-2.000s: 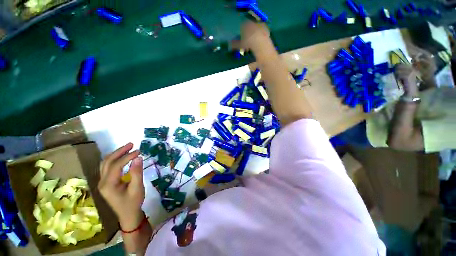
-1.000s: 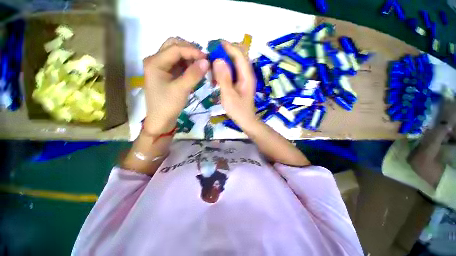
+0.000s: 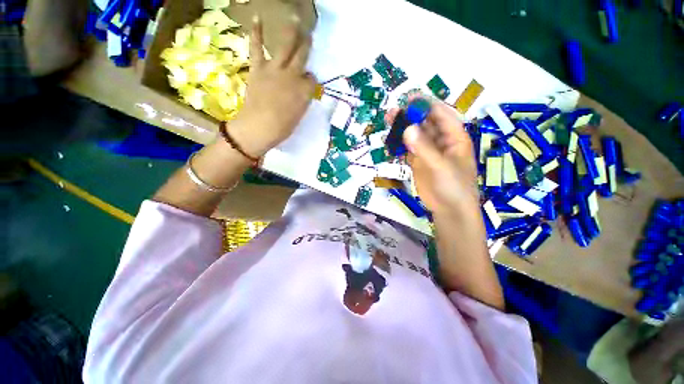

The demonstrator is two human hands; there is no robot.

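Note:
My right hand (image 3: 446, 161) holds a blue battery pack (image 3: 418, 112) above the white sheet; its round blue end shows, with a dark strip beside it, blurred. My left hand (image 3: 279, 90) is over the right side of the cardboard box, fingers spread. A small pale piece shows by its fingers; whether it touches them is unclear. Pale yellow liner pieces (image 3: 206, 67) are heaped in the box. Green protection boards (image 3: 370, 95) with thin wires lie on the white sheet (image 3: 352, 34) between my hands.
Loose blue packs with pale strips (image 3: 536, 161) lie to the right, and a tight pack cluster (image 3: 660, 259) at far right. An amber piece (image 3: 469, 97) lies above my right hand. Other people's arms show at far left (image 3: 52, 37) and lower right.
The view has turned and shifted. My hands were close together at the blue pack and are now apart. My left hand has moved to the box and opened; my right still holds the pack.

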